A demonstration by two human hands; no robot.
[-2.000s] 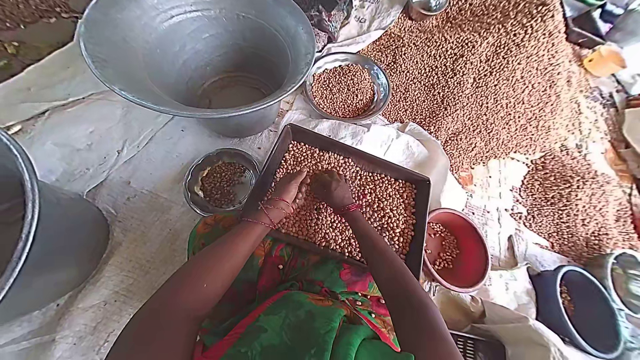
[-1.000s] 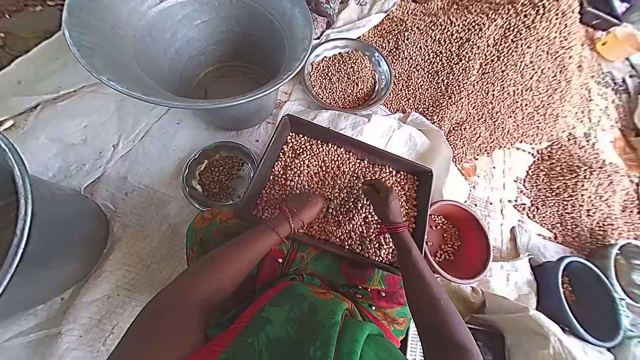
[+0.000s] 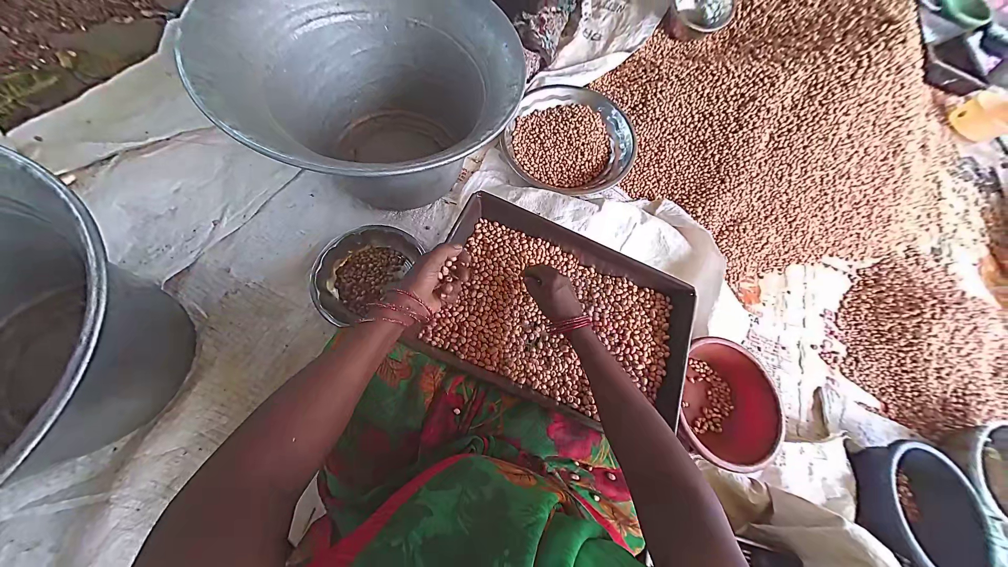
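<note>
A dark rectangular tray filled with brown nuts or seeds lies tilted across my lap. My left hand is at the tray's left edge, its fingers curled around a few of the nuts, beside a small metal bowl of darker pieces. Over the middle of the tray is my right hand, with fingers bent inward; whether it holds anything is hidden. Red bangles circle both wrists. Close to the tray's right corner stands a red plastic bowl with some nuts inside.
Large metal tubs stand ahead and at the left. A steel bowl of nuts sits beyond the tray. A wide heap of nuts covers the right side of the sheet. Dark buckets are at lower right.
My hands were together over the tray at first, then apart. My left hand has since moved left and up to the tray's edge, beside the small metal bowl.
</note>
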